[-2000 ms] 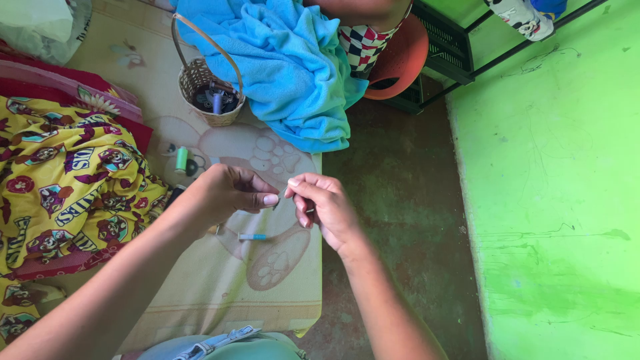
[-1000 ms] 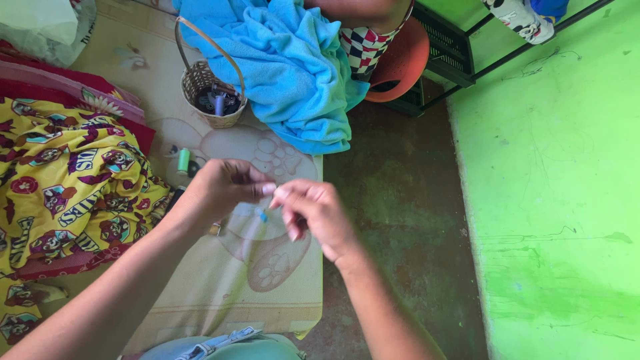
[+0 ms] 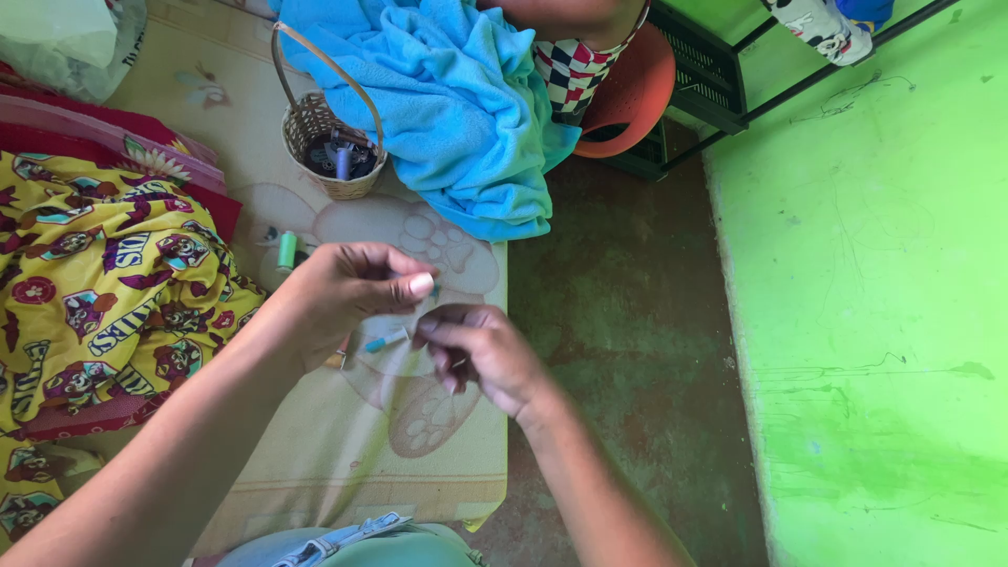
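My left hand has its thumb and forefinger pinched together above the bed-like surface, a tiny teal bit showing at the fingertips. Just below and to the right, my right hand has its thumb and forefinger close together, blurred. A small blue piece with a pale, thin end points toward the right fingertips; whether they touch it is unclear. Any thread or needle is too fine to make out. A green thread spool stands behind my left wrist, beside a dark small item.
A wicker basket holds spools and small items. Blue towelling cloth lies beside it, near another person's arm. Yellow printed fabric is at left. The padded surface's edge drops to the floor; an orange chair and green wall stand right.
My hands, close together or touching before, are now slightly apart, the right one lower. The small blue piece has changed position beneath them.
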